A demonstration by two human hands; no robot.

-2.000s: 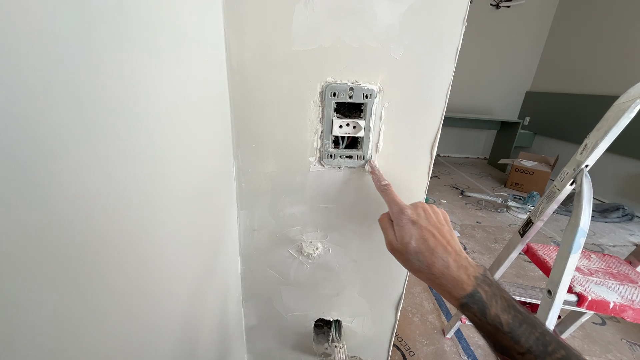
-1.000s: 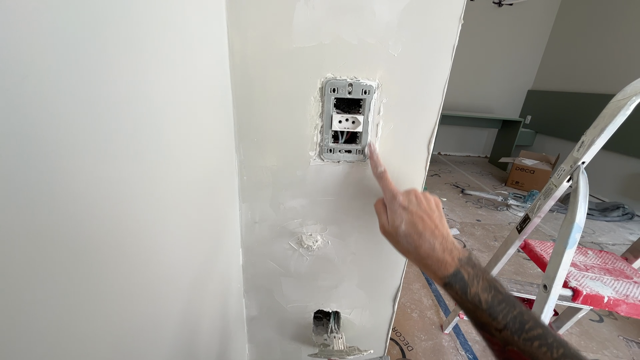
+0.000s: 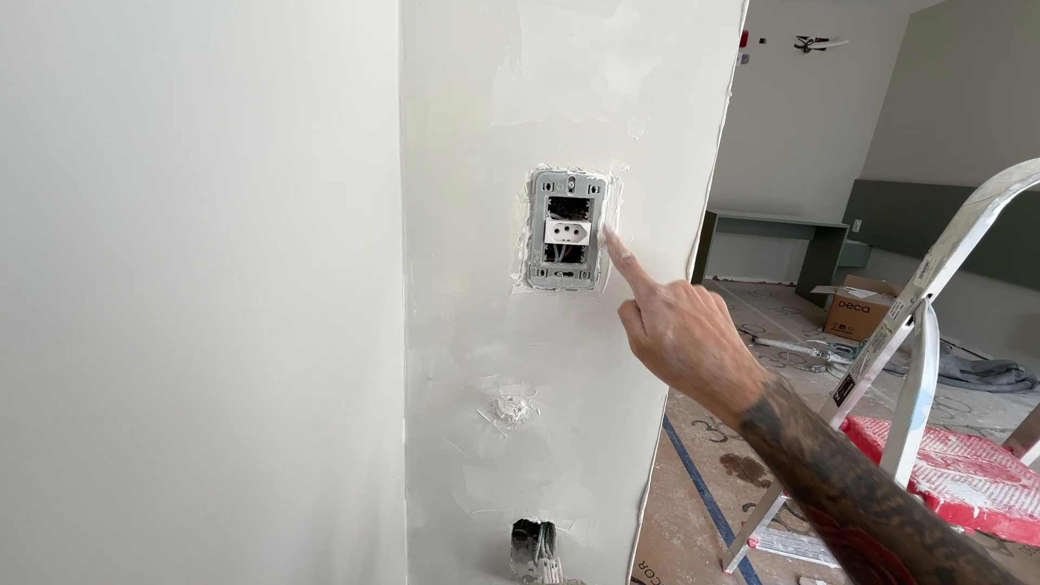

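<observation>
My right hand has its index finger extended, the fingertip at the right edge of a grey outlet mounting frame; the other fingers are curled and hold nothing. The frame is set upright in the plastered wall, with rough white filler around it. A white socket module sits in its middle, between dark gaps where wires show. Lower on the wall is a lump of white filler. Below that, an open wall box has wires hanging out. My left hand is out of view.
At the right stands a stepladder with a red step spattered white. Behind are a cardboard box, a green desk and a grey cloth on the covered floor. The wall's raw right edge runs top to bottom.
My right index fingertip has moved up along the right side of the mounting frame, from its lower right corner to about the socket's height.
</observation>
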